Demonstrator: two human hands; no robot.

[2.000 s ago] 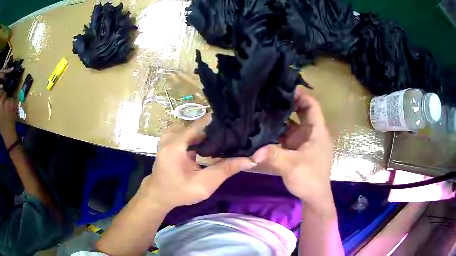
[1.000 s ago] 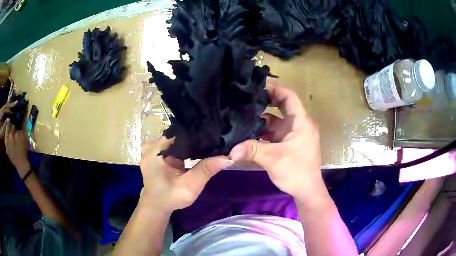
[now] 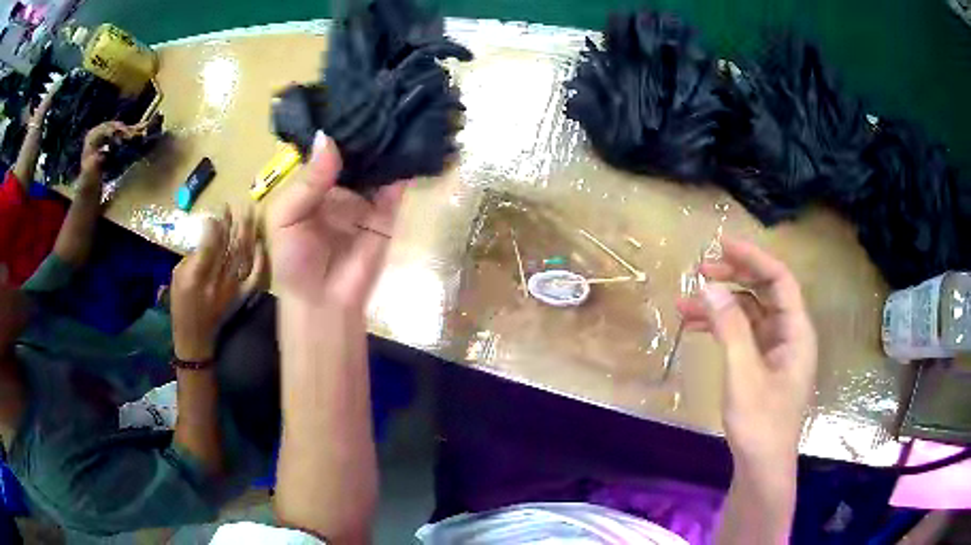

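My left hand [image 3: 330,229] is raised at centre-left, palm up. Its fingertips meet the lower edge of a black ruffled cluster [image 3: 394,106]; some fingers are hidden, and whether it grips the cluster is unclear. My right hand [image 3: 761,330] is over the board at right, fingertips pinched on a thin dark stick [image 3: 673,349] that points down. A small white oval glue dish [image 3: 558,287] lies between the hands, with a pale stick [image 3: 612,280] at its rim. More thin sticks lie around it.
A row of black clusters [image 3: 681,106] lines the green belt's edge. A clear bottle [image 3: 926,316] stands at far right by a black cable. A yellow tool [image 3: 275,172] and a black-and-teal object [image 3: 196,183] lie at left. Coworkers' hands [image 3: 204,282] and a yellow bottle [image 3: 119,59] are further left.
The view has turned left. My hands have parted: the left is now at a cluster on the left, the right has moved away and holds a thin stick. The glue dish is uncovered.
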